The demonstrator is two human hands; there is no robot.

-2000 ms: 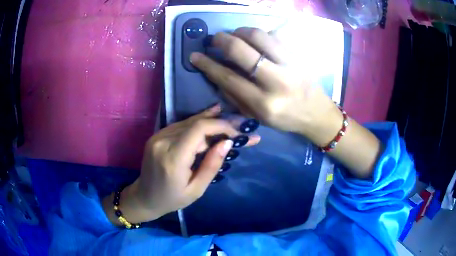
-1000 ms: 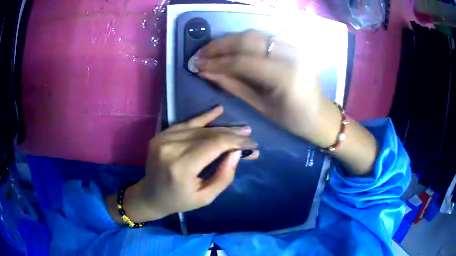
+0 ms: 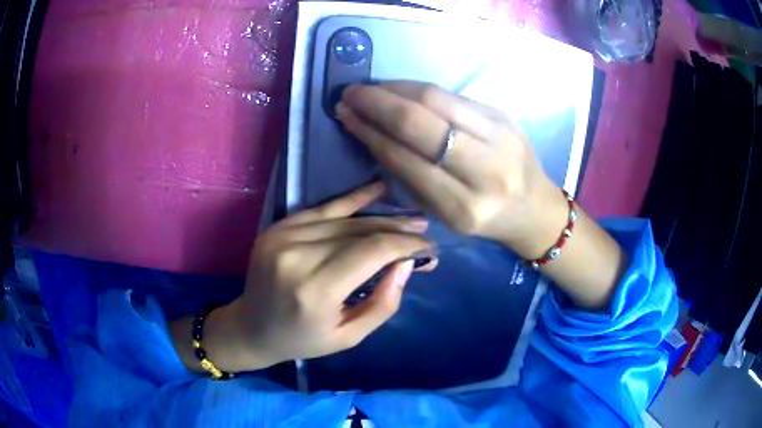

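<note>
A dark grey tablet back cover [image 3: 418, 334] lies on a white-bordered separator sheet [image 3: 298, 125]. Its pill-shaped camera bump [image 3: 332, 71] is at the upper left, with a round black lens disc [image 3: 350, 48] in the top spot. My right hand [image 3: 455, 159] has its fingertips together on the lower spot of the bump; they hide whether a part is between them. My left hand [image 3: 322, 280] rests over the middle left of the cover, with small black lens parts [image 3: 362, 292] held between thumb and fingers, mostly hidden.
Pink plastic-wrapped padding [image 3: 150, 150] lies under the cover. A clear crumpled plastic container or bag [image 3: 622, 29] is at the far right. Bright glare covers the cover's upper right. Blue and red items [image 3: 689, 347] show at the lower right.
My right fingertips have come down together on the lower spot, where a pale disc showed one second ago. The black parts fanned out from my left hand earlier are now mostly inside it. The view has shifted slightly.
</note>
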